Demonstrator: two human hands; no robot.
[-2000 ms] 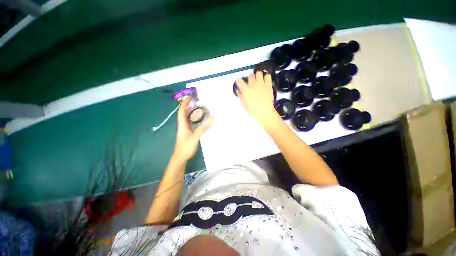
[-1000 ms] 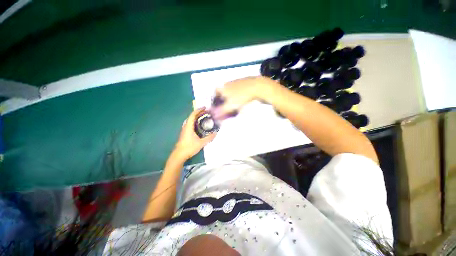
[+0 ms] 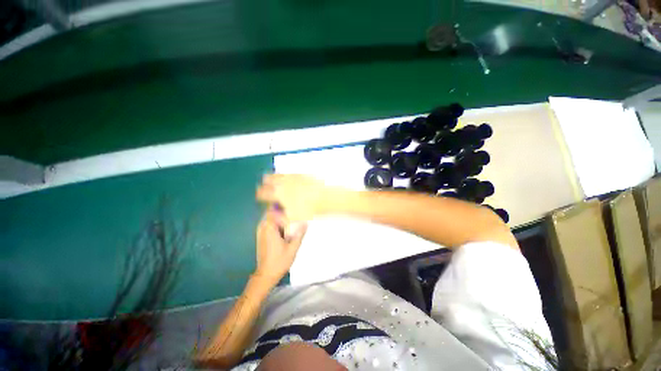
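Observation:
My left hand (image 3: 275,250) and my right hand (image 3: 293,197) meet over the left edge of the white sheet (image 3: 330,250). The right hand crosses above the left. A small bit of a purple unit (image 3: 277,208) shows between the fingers, at the left fingertips; the rest is hidden. What the right fingers grip is blurred and covered. Glossy black collars (image 3: 427,156) stand in grouped rows on the right part of the sheet, partly behind my right forearm.
The green belt (image 3: 326,87) runs behind a pale rail (image 3: 214,150). Small units with pale leads (image 3: 475,54) lie on the belt at upper right. Brown cartons (image 3: 591,282) stand at the right. A dark bin (image 3: 427,275) is partly hidden below the bench edge.
My right hand has moved left and now overlaps my left hand. The ring-shaped body seen in my left hand is now covered. The view has shifted, showing more of the belt.

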